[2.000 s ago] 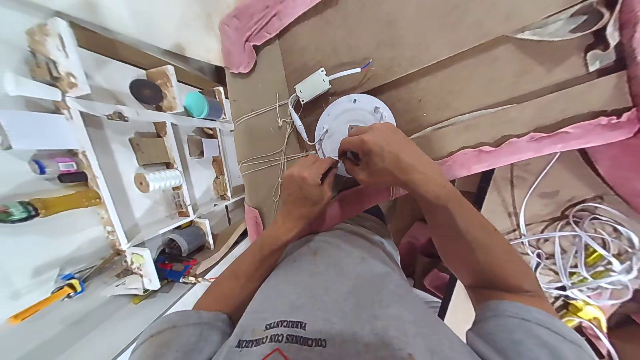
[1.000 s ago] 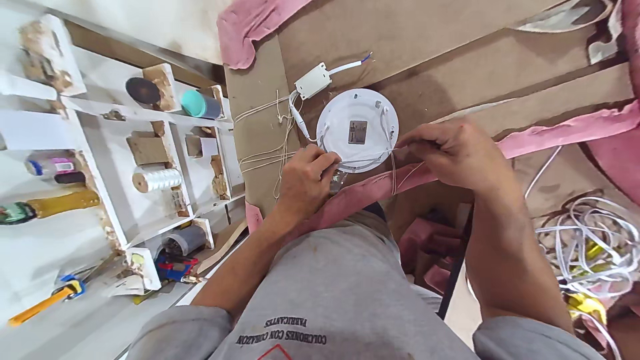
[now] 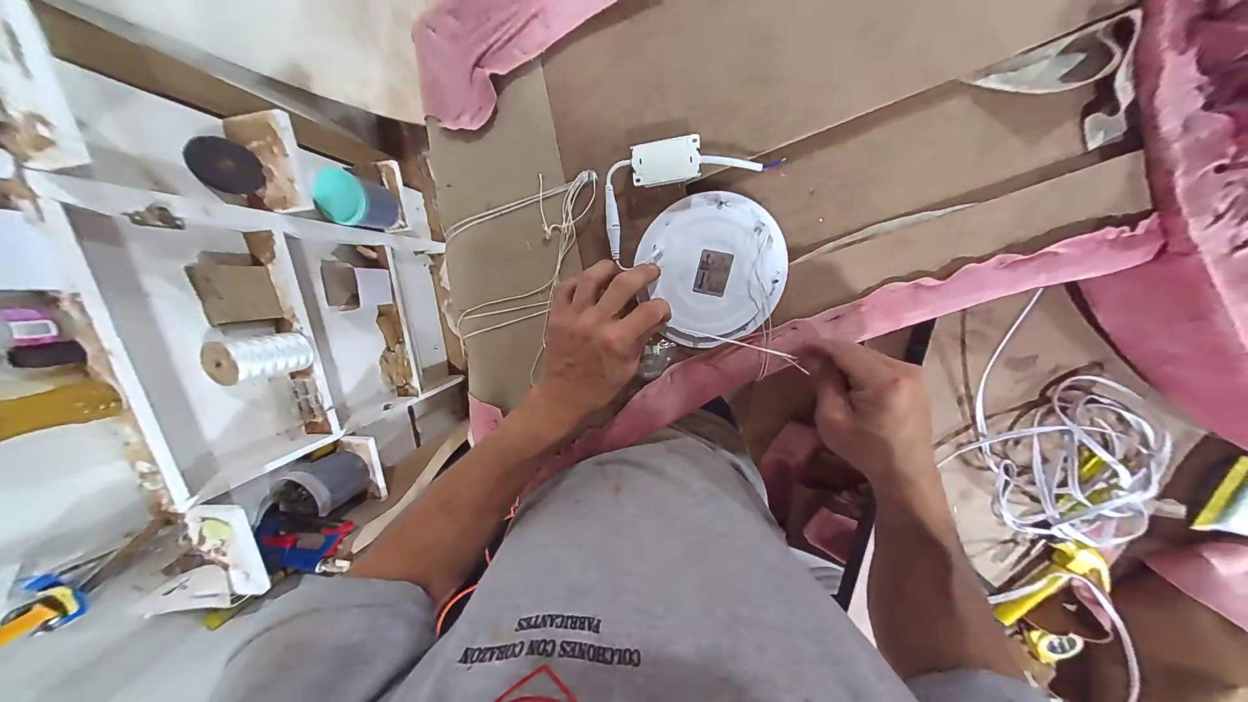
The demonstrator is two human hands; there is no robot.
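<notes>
A round white LED panel light [image 3: 726, 302] lies back side up on the brown board, a grey label at its middle. My left hand [image 3: 604, 336] presses on its left edge with spread fingertips. Between thumb and fingers, my right hand [image 3: 858, 400] pinches thin white cord [image 3: 756, 346], which runs taut from the light's lower rim. More loops of the cord lie over the light's right side. Behind the light sits its white LED driver [image 3: 666, 161], joined by a lead with a connector [image 3: 612, 224]. A small clear object [image 3: 656, 359] shows beneath my left fingers.
White shelving [image 3: 312, 390] at the left holds a spool of white thread [image 3: 258, 359] and a teal-lidded jar [image 3: 353, 198]. Loose string [image 3: 507, 307] lies left of the light. Pink fabric [image 3: 926, 300] borders the board; a tangled white cable [image 3: 1082, 458] lies at the right.
Both hands were together over the light two seconds ago. My right hand has since moved right and toward my body, drawing the cord out. My left hand has stayed at the light's left edge.
</notes>
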